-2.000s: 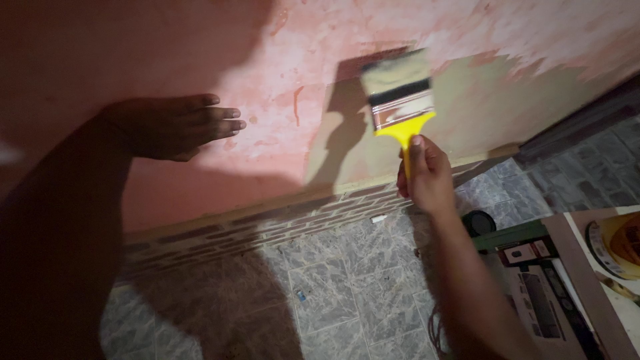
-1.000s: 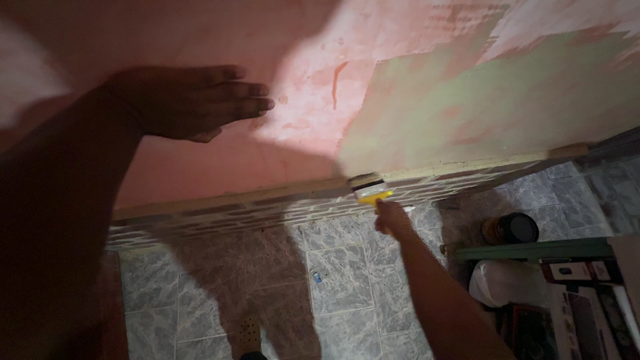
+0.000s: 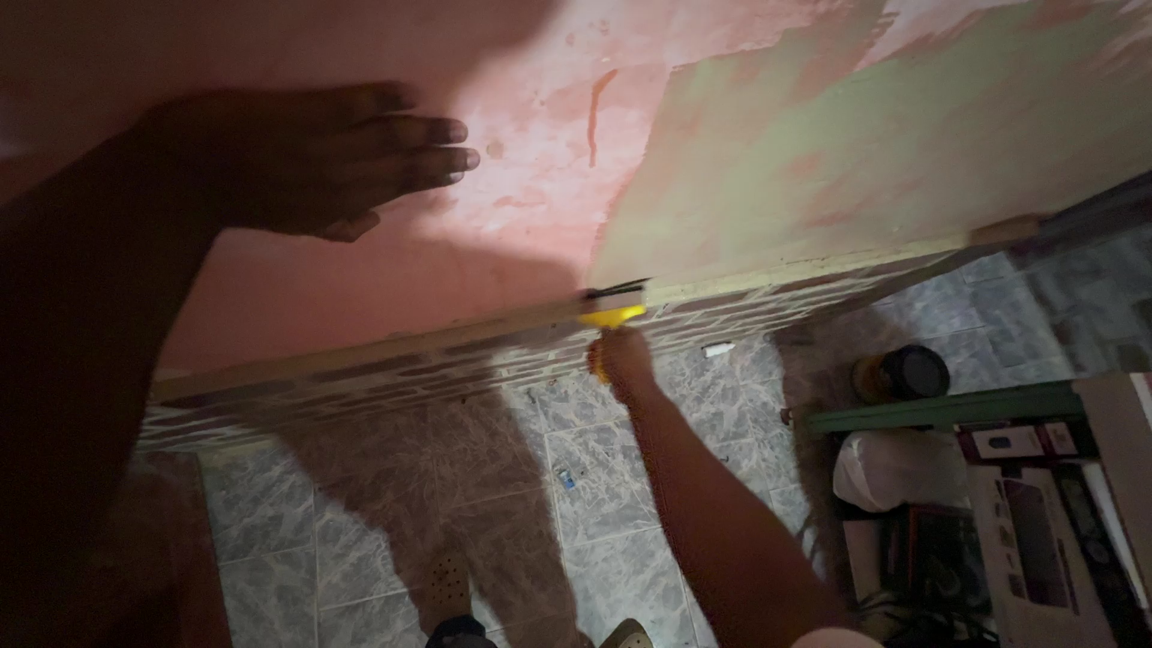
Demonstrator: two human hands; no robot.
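Observation:
My right hand [image 3: 623, 353] is closed around the handle of a wide paintbrush [image 3: 614, 315] with a yellow plastic handle, slightly blurred. The brush's bristles meet the low edge of the painted wall, by the ledge [image 3: 774, 273] above the brick-patterned base. Raised at the upper left, my left hand [image 3: 315, 157] holds nothing, its fingers extended against or close to the pink wall [image 3: 360, 288]. To the right of the brush, a green painted patch [image 3: 774, 153] covers part of the pink. A dark reddish drip mark [image 3: 594, 117] shows between the left hand and that patch.
Grey marbled floor tiles [image 3: 603, 576] lie below, with a small white object [image 3: 717, 349] near the wall. At the right stand a dark-lidded can [image 3: 913, 372] and a green-edged shelf [image 3: 945, 411] with boxes [image 3: 1035, 540] and a white bag [image 3: 886, 468]. Clog-like shoes [image 3: 448, 580] show at the bottom.
My right hand has moved the brush from up on the wall down to its low edge, by the ledge. The left hand stays raised at the left. The view has shifted somewhat.

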